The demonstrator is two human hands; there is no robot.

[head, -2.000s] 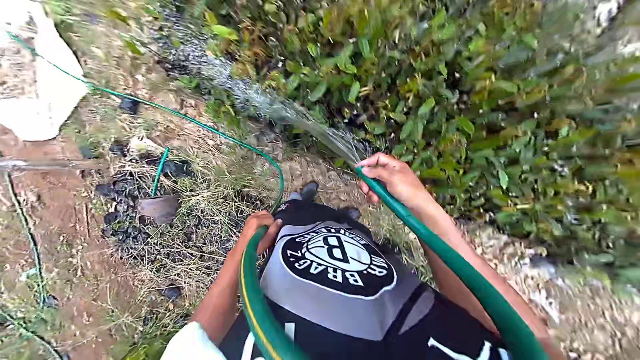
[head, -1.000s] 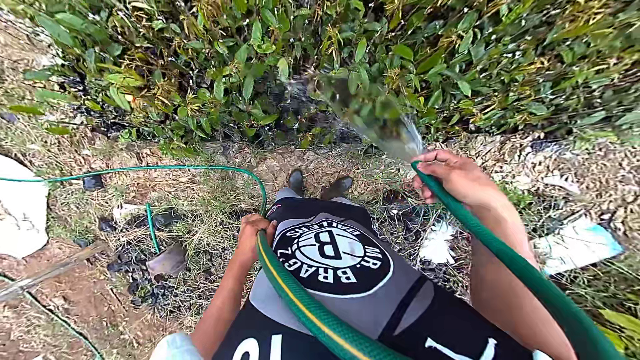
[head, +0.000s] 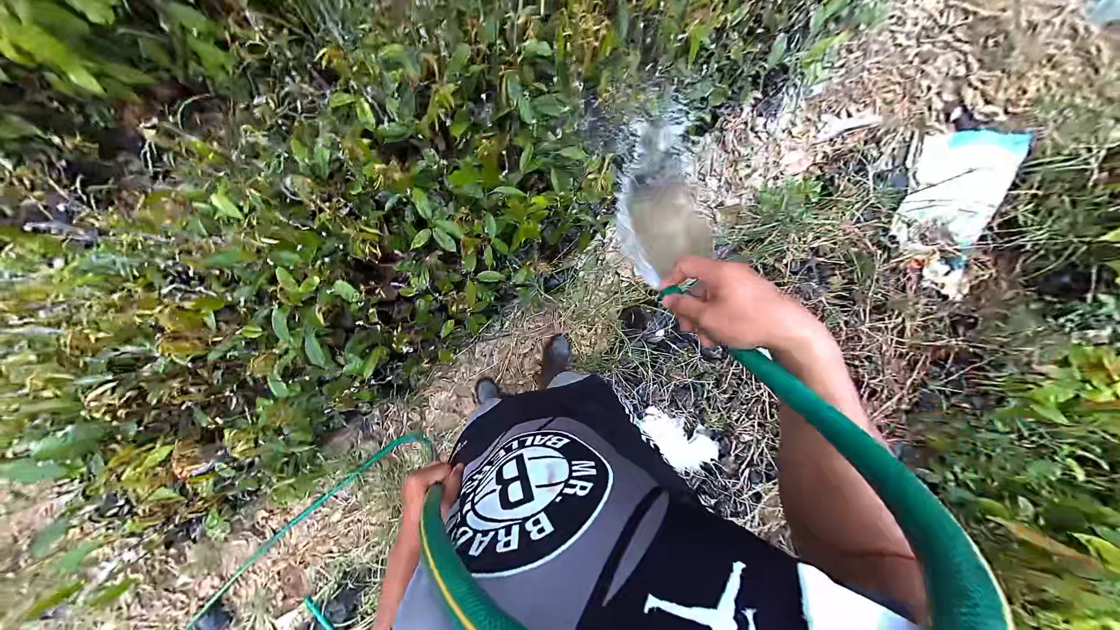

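Observation:
My right hand (head: 731,302) grips the end of a green garden hose (head: 840,429), its fingers at the outlet. A fan of water (head: 661,210) sprays from there toward the edge of the leafy plants (head: 420,192). Lower down, my left hand (head: 430,486) is closed around another part of the hose, beside my shirt. From the left hand the hose trails away to the lower left over the ground. Both hose lengths near my body run out of the frame at the bottom.
Dense low plants fill the upper left. My boots (head: 556,354) stand on dry grass and soil at their edge. A white and blue plastic sack (head: 962,188) lies at the upper right, a white scrap (head: 678,439) beside my body. More green leaves (head: 1076,455) grow at the right.
The view has turned toward the right end of the plants. The water, earlier directed up and left, now falls more nearly straight ahead of my right hand. Both hands keep their hold on the hose.

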